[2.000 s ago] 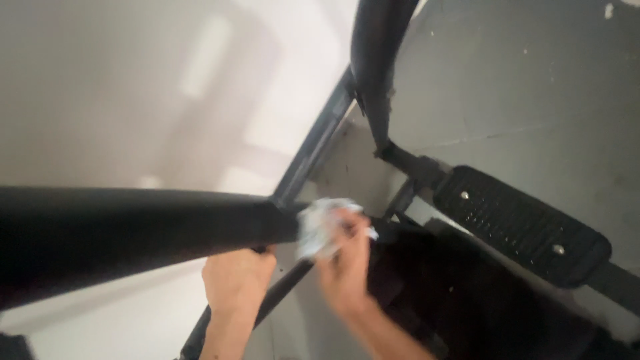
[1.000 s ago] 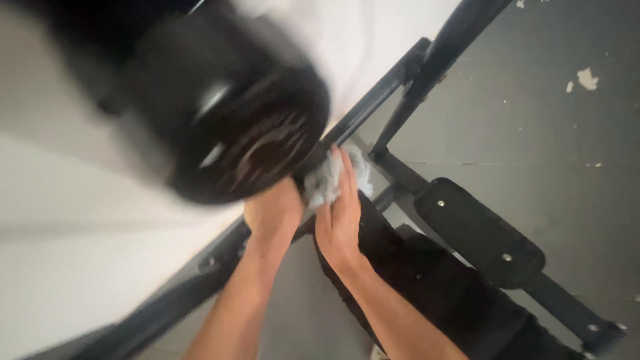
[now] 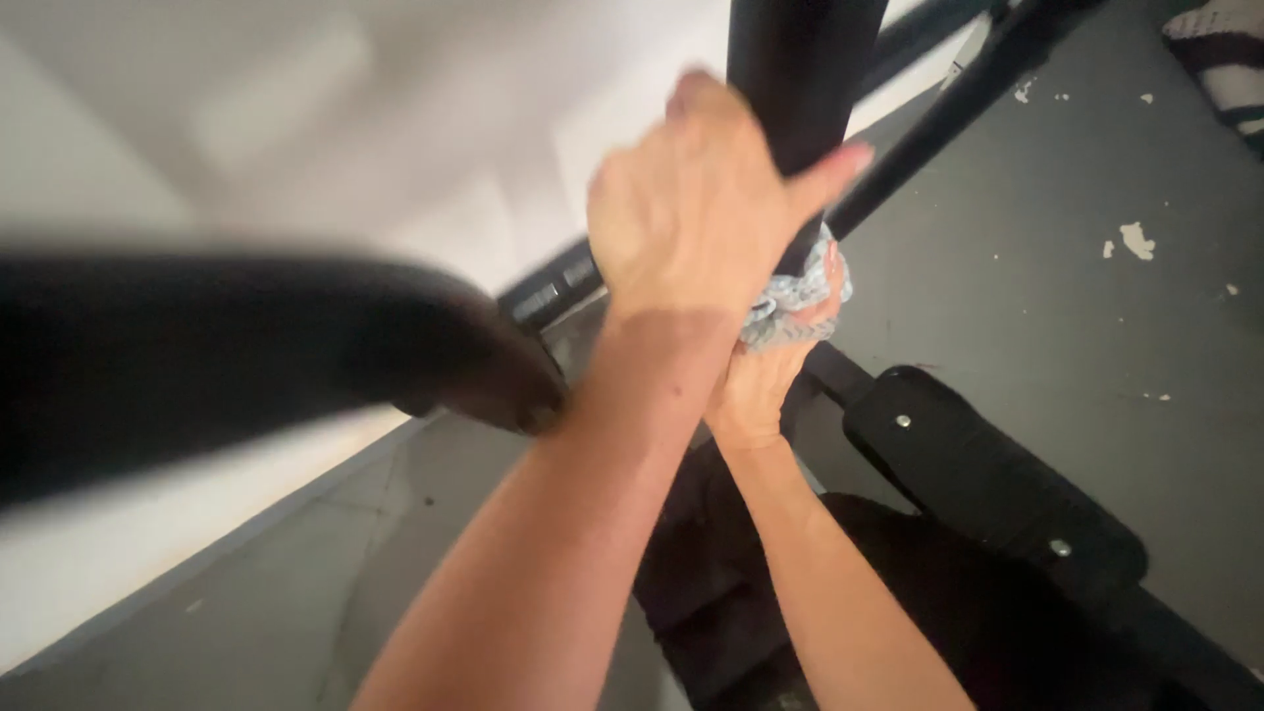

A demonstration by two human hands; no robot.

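A thick black metal tube [image 3: 800,89] of an equipment frame comes down from the top centre. My left hand [image 3: 691,197] is laid against this tube, its thumb pointing right across it and its other fingers partly hidden behind. Just below, my right hand [image 3: 780,375] presses a crumpled light grey-blue cloth [image 3: 795,301] around the tube's lower part, with the fingers on the tube's right side. The left forearm passes to the left of the right one.
A blurred black padded or tubular bar [image 3: 247,355] reaches in from the left. At the lower right lies a black footplate [image 3: 997,474] with two bolts. Thinner black bars [image 3: 928,128] cross at the upper right. The grey floor [image 3: 1037,296] has chipped spots, and a white wall [image 3: 444,128] stands behind.
My left hand has come up onto the upright tube, above the right hand. The cloth stays in my right hand. The view has shifted a lot, and the round black end seen before is out of sight.
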